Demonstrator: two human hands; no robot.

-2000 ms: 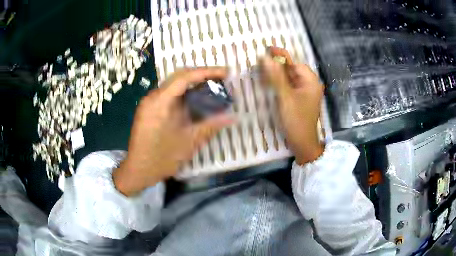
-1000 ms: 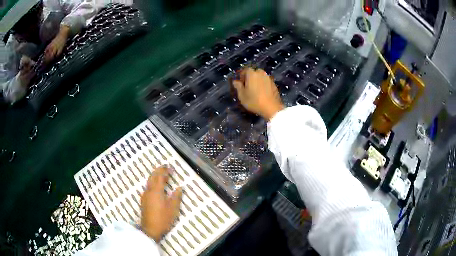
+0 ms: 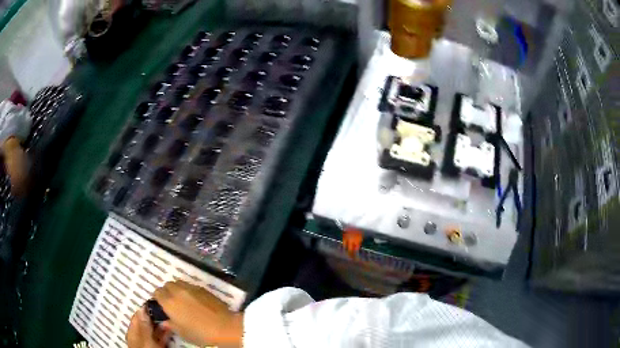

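A small black watch case [image 3: 156, 311] is between my two hands over the near part of the white slotted tray [image 3: 102, 272]. My right hand [image 3: 197, 314] reaches in from the right with its fingers on the case. My left hand [image 3: 141, 332] is cut off by the bottom edge; its fingertips touch the case from the lower left. The tray's rows hold narrow brown slivers. The clear blister tray [image 3: 262, 170] lies beyond it, with dark watch cases in many pockets and mesh-like texture in the near right ones.
The white fixture machine [image 3: 353, 183] stands at right with several holding fixtures [image 3: 410, 144], front buttons [image 3: 403, 221] and an orange connector [image 3: 352, 241]. Blue-handled pliers [image 3: 508, 197] lie beside the fixtures. An amber container [image 3: 415, 27] is behind. Another person's hand [image 3: 15, 163] shows at far left.
The view has swung right, towards the machine. My right hand has left the blister tray and come back to my left hand over the slotted tray, where a black case now shows.
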